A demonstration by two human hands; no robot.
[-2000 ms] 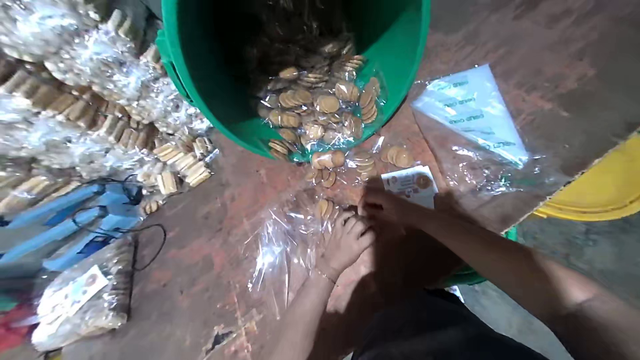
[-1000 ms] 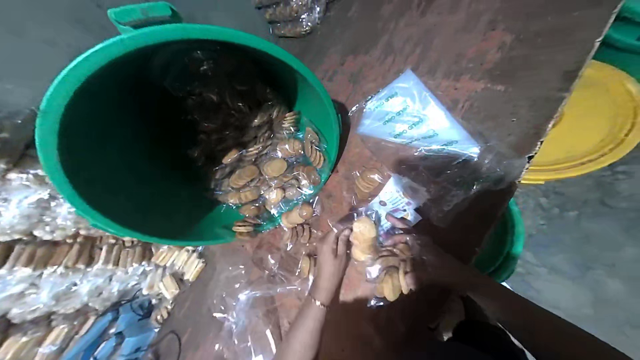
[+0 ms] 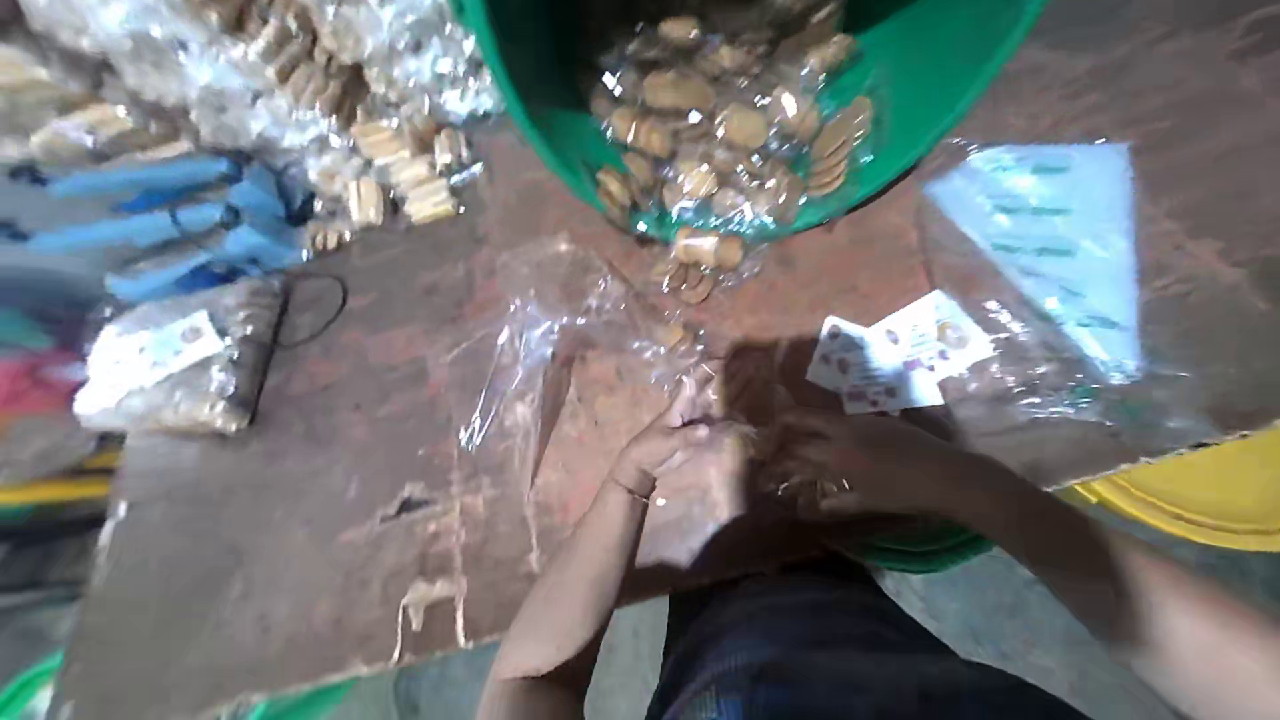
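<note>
My left hand (image 3: pixel 672 435) grips the edge of a clear plastic bag (image 3: pixel 700 500) near the table's front edge. My right hand (image 3: pixel 840 460), dark and blurred, is just right of that bag, over several wrapped biscuits (image 3: pixel 815 490); whether its fingers hold them is unclear. Ahead of my hands, a green tub (image 3: pixel 940 110) lies on its side with small packets of round biscuits (image 3: pixel 745 130) at its mouth. A few packets (image 3: pixel 708 248) have spilled onto the table. Printed cards (image 3: pixel 900 350) lie beyond my right hand. Loose clear film (image 3: pixel 540 340) is left of my left hand.
A stack of clear bags with green print (image 3: pixel 1070 240) lies at the right. At the left are a heap of wrapped biscuits (image 3: pixel 400 170), a blue plastic object (image 3: pixel 200 220) and a filled bag with a label (image 3: pixel 180 360). A yellow lid (image 3: pixel 1200 490) is beyond the table's right edge.
A second ago biscuit packets were between my hands; now a clear bag is there, with biscuits under my right hand. The view has shifted markedly.
</note>
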